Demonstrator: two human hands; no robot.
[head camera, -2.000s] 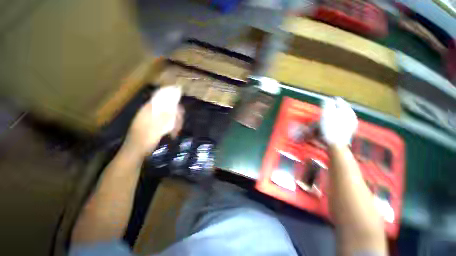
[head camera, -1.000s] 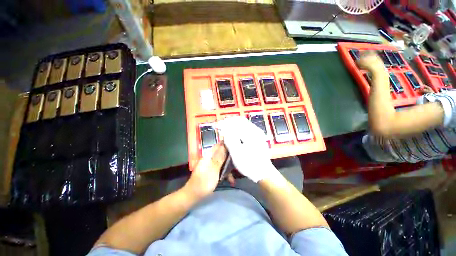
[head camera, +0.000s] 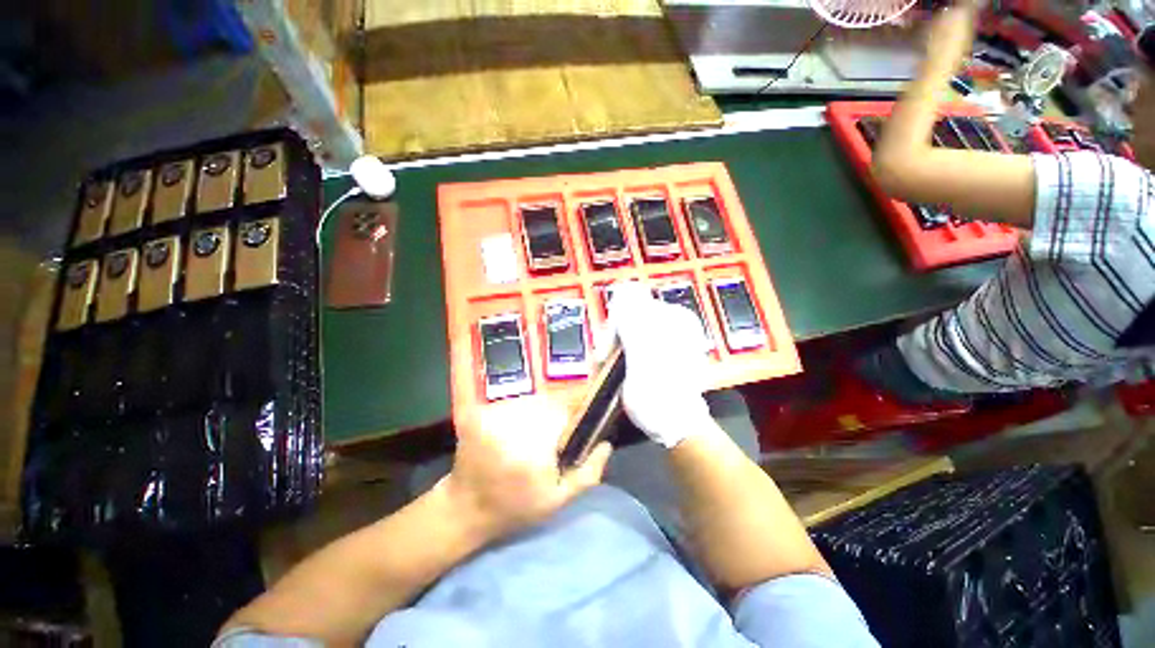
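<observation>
My bare left hand (head camera: 513, 458) grips the near end of a dark flip phone (head camera: 593, 408), seen edge-on and tilted, in front of the red tray (head camera: 452, 291). My right hand (head camera: 659, 357), in a white glove, is on the phone's far end, over the tray's near row. Phones lie in most of the tray's pockets. The upper left pocket holds only a white label. One near-row pocket is mostly hidden by my right hand. The black tray (head camera: 177, 373) at the left holds gold covers (head camera: 257, 257) in two rows.
A reddish-brown phone (head camera: 362, 263) lies on the green bench by a white round-ended cable (head camera: 372, 176). Cardboard (head camera: 532, 76) lies behind. A person in a striped shirt (head camera: 1058, 272) reaches over another red tray (head camera: 931, 253). Stacked black trays (head camera: 975, 544) stand lower right.
Since one second ago, my hands hold the phone higher and more in view, and a near-row phone by the left one is uncovered. The other person's arm has risen. The view has shifted slightly.
</observation>
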